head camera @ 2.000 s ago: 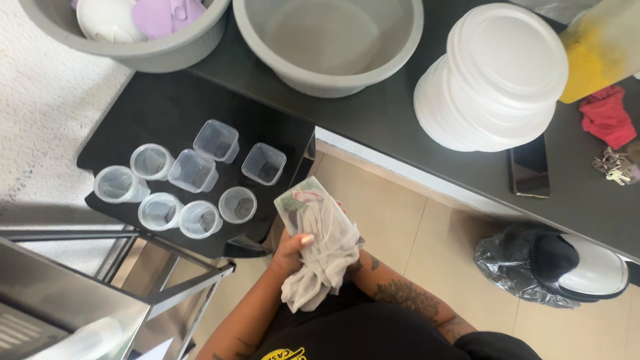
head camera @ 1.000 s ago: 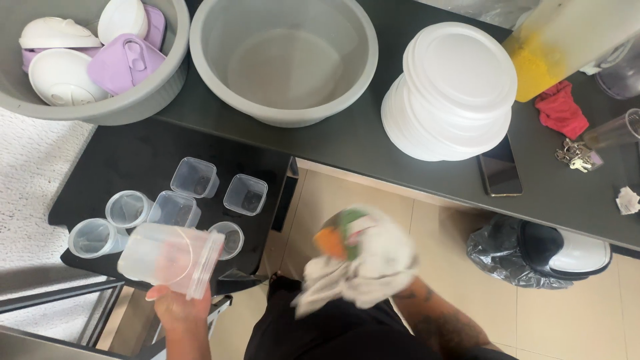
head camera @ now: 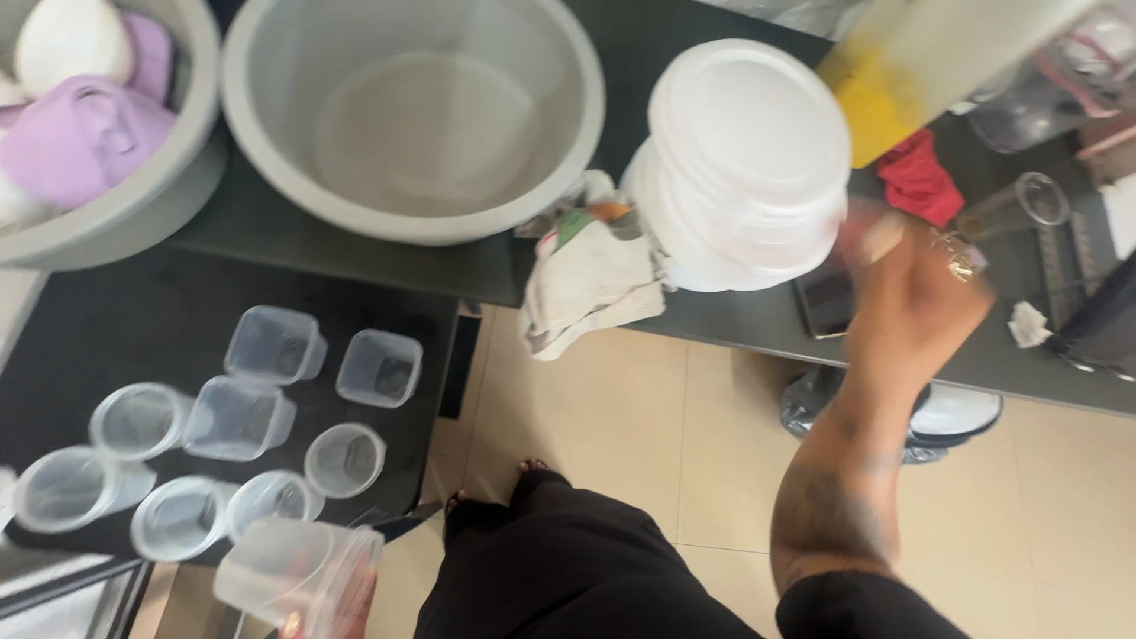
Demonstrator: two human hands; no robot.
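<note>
At the bottom, my left hand (head camera: 342, 603) holds a clear plastic container (head camera: 284, 564) tilted on its side. My right hand (head camera: 896, 284), blurred, reaches over the counter to the right side of a stack of white plastic lids (head camera: 750, 160); whether its fingers grip a lid cannot be told. A whitish cloth (head camera: 586, 284) with a green and orange print lies between the stack and a grey basin, hanging over the counter edge. Several clear plastic containers (head camera: 235, 417), square and round, stand on the black surface at the left.
The grey basin (head camera: 408, 222) sits on the dark counter. Another basin (head camera: 209, 133) holds white and lilac pieces. At the right are a phone (head camera: 825, 306), a red cloth (head camera: 923, 182), keys (head camera: 957, 257), a clear cup (head camera: 1038, 200) and a tall vessel with yellow contents (head camera: 874, 106). A bin (head camera: 954, 413) stands below.
The cloth, in my right hand one second ago, now lies on the counter edge. My right hand has moved right to the lid stack. My left hand still holds the container, now lower.
</note>
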